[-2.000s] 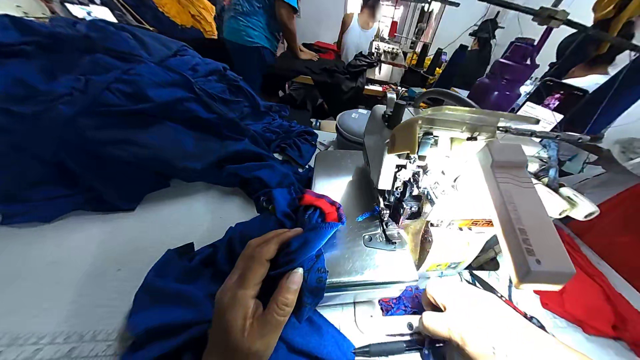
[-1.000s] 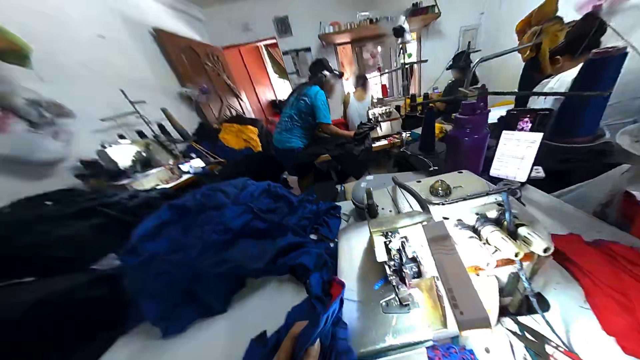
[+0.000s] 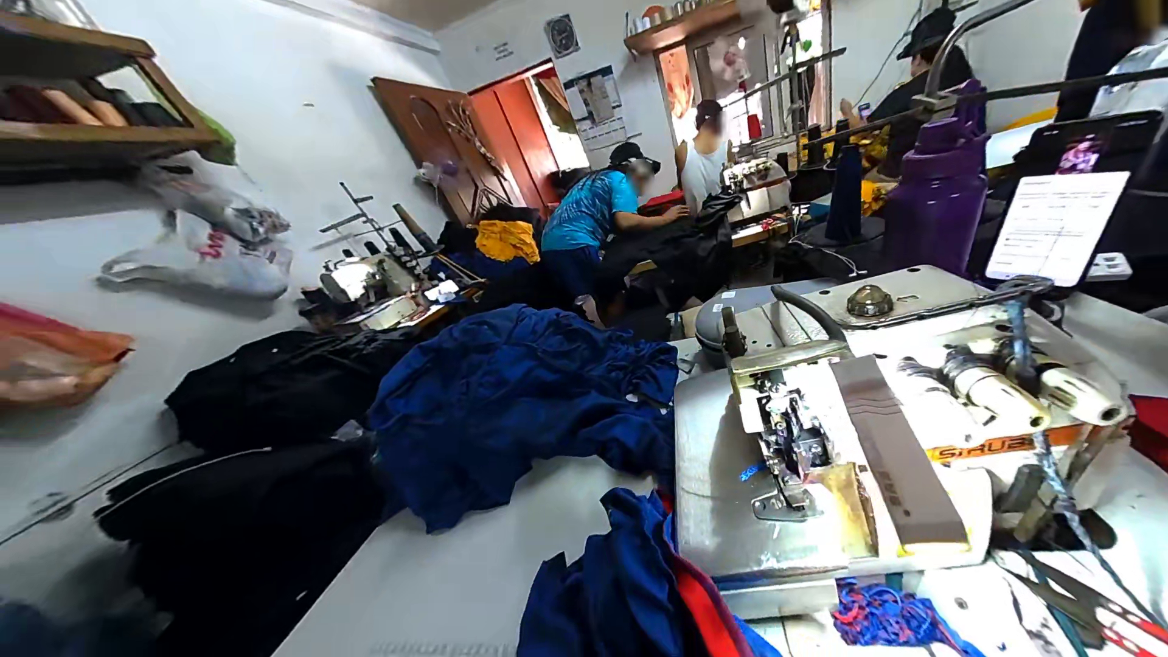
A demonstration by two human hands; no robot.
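Note:
Neither of my hands shows at this moment. A navy garment piece with a red band (image 3: 620, 575) lies at the bottom centre, against the left edge of the overlock sewing machine (image 3: 757, 465). The machine's presser foot (image 3: 785, 502) stands over its metal plate, with a scrap of blue thread beside it. Behind the garment piece, a large heap of navy fabric (image 3: 520, 401) spreads over the white table (image 3: 438, 566). Blue and red thread trimmings (image 3: 890, 616) are bunched below the machine's front edge. Scissors (image 3: 1086, 607) lie at the lower right.
Black fabric piles (image 3: 265, 511) lie left of the table. A purple bottle (image 3: 935, 192) and a lit phone (image 3: 1063, 219) stand behind the machine. Thread cones and metal rods rise nearby. Red fabric shows at the right edge. Several people are farther back, one in a turquoise shirt (image 3: 584, 210).
The view has swung up and left. My left hand, on the navy fabric in both earlier frames, is out of sight; my right hand, beside the machine two seconds ago, is too.

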